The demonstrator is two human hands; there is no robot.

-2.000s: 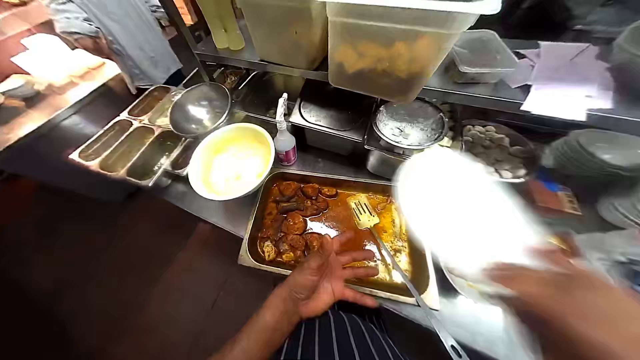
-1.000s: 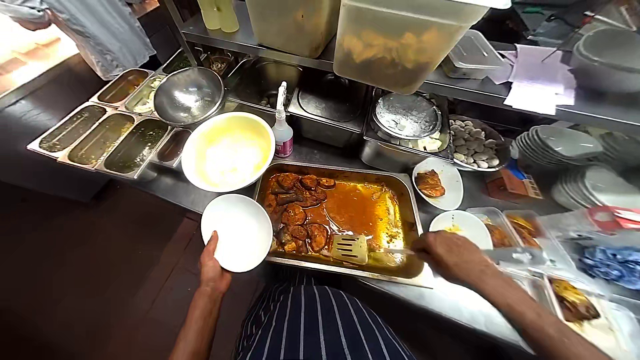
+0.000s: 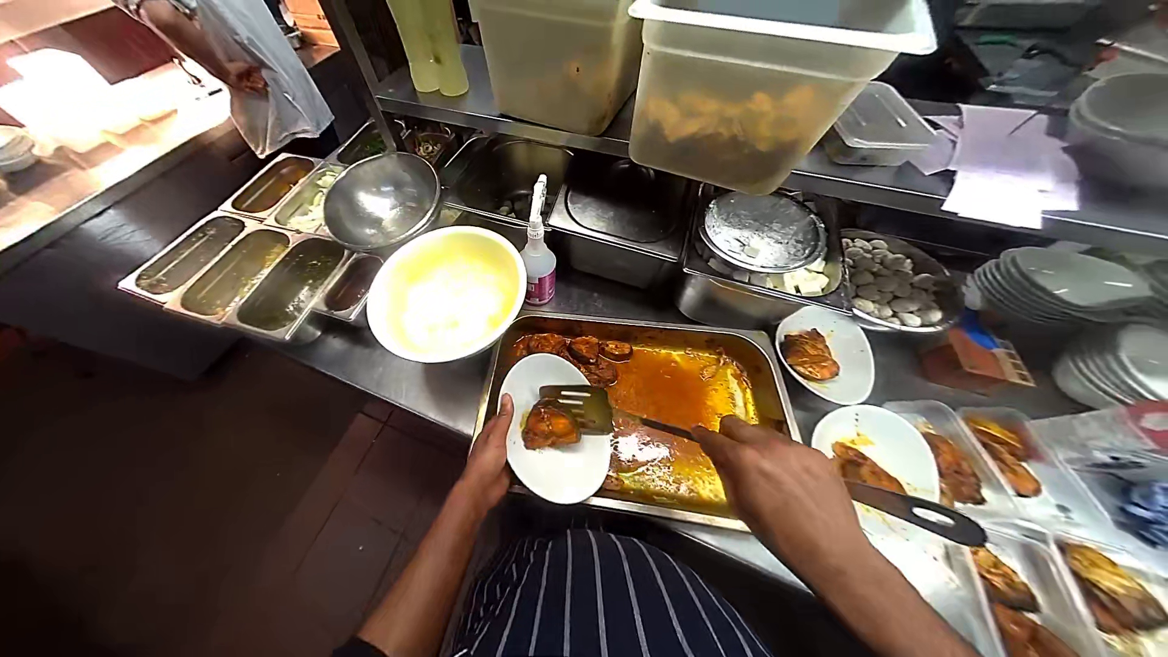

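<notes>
My left hand [image 3: 489,456] grips the left rim of a white oval plate [image 3: 557,472], held over the near left part of a steel tray [image 3: 776,365] of reddish-orange sauce. On the plate lies a browned piece of food [image 3: 549,426], with the slotted turner [image 3: 593,411] touching its upper right side. My right hand [image 3: 766,465] is closed around the turner's long handle, above the tray's right side; the black handle end sticks out to the right. More browned pieces [image 3: 584,350] sit in the sauce at the tray's far left, partly hidden by the plate.
Left of the tray stand a yellow-stained white bowl [image 3: 447,294], a spray bottle [image 3: 539,265] and steel food pans [image 3: 219,274]. Plates with food [image 3: 826,356], plastic containers [image 3: 1049,547] and stacked plates [image 3: 1058,283] are at the right. A shelf [image 3: 849,182] holds tubs. Another person's apron shows upper left.
The plate has moved from the tray's left side to over the tray, and a browned piece now lies on it. The turner has moved from the sauce to the plate.
</notes>
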